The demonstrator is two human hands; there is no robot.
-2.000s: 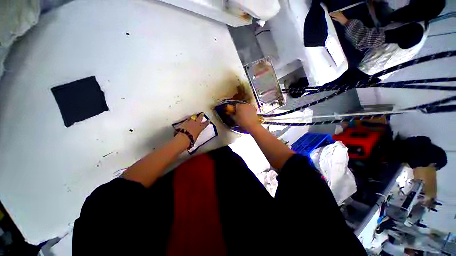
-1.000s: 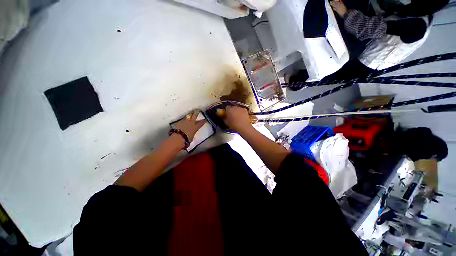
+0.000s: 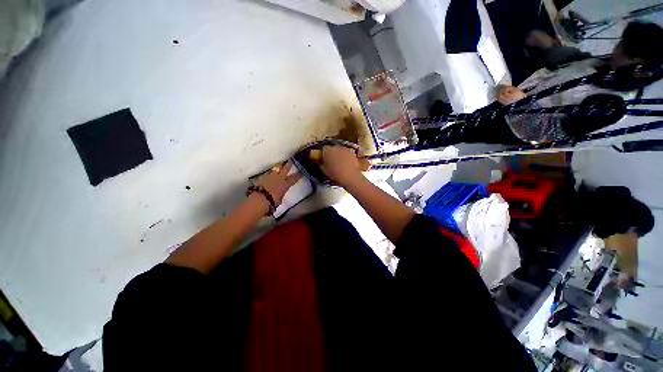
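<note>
A white pressing template (image 3: 296, 197) with dark cloth edges showing around it lies on the white table near my body. My left hand (image 3: 274, 184) lies on its left part with fingers spread, pressing it down. My right hand (image 3: 339, 164) grips the handle of the dark steam iron (image 3: 311, 161). The iron's pointed end is at the template's upper right edge, close to my left fingertips. The iron's underside is hidden. A dark pocket piece (image 3: 110, 146) lies flat and apart at the left of the table.
A metal-framed iron rest (image 3: 387, 111) is at the table's right edge, beside a brown scorch stain (image 3: 342, 123). Striped hoses (image 3: 436, 138) run right from the iron. A blue crate (image 3: 452, 201) and white cloth are beyond the edge. Another person (image 3: 552, 109) sits at upper right.
The iron in my right hand has shifted slightly left and up, onto the template's upper right edge. My left hand stays on the template. The other person has leaned and moved an arm.
</note>
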